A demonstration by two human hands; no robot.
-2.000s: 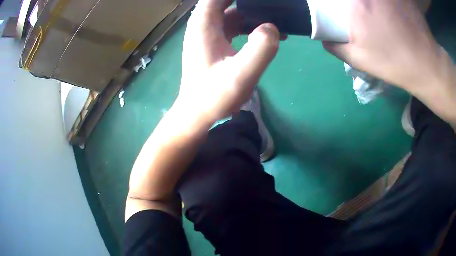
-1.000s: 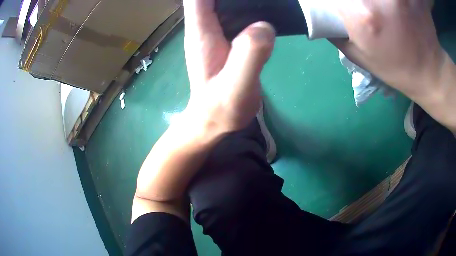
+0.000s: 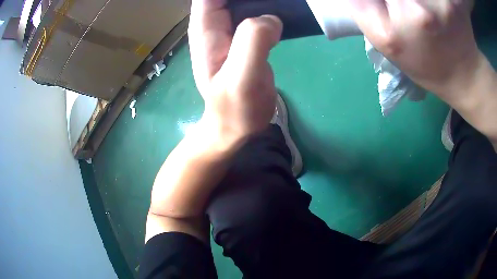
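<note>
A black cylindrical part [image 3: 299,20] is held level at the top edge of the head view, its upper side cut off. My left hand [image 3: 240,71] grips its left end, thumb lying across the near side. A white cloth [image 3: 340,24] is wrapped round the part's right portion. My right hand [image 3: 417,41] holds the cloth round the part, and a crumpled pale tail hangs below that hand. The right end of the part is hidden by my right hand.
A large brown carton [image 3: 103,46] stands on a wooden pallet [image 3: 90,144] at the upper left, beside a white wall [image 3: 38,180]. White scraps [image 3: 157,70] lie on the green floor [image 3: 349,141]. Ridged brown cardboard [image 3: 406,218] shows between my dark-trousered legs.
My left hand and the part have moved a little left. The cloth and my right hand's fingers have also shifted left, and the cloth's tail hangs slightly further left.
</note>
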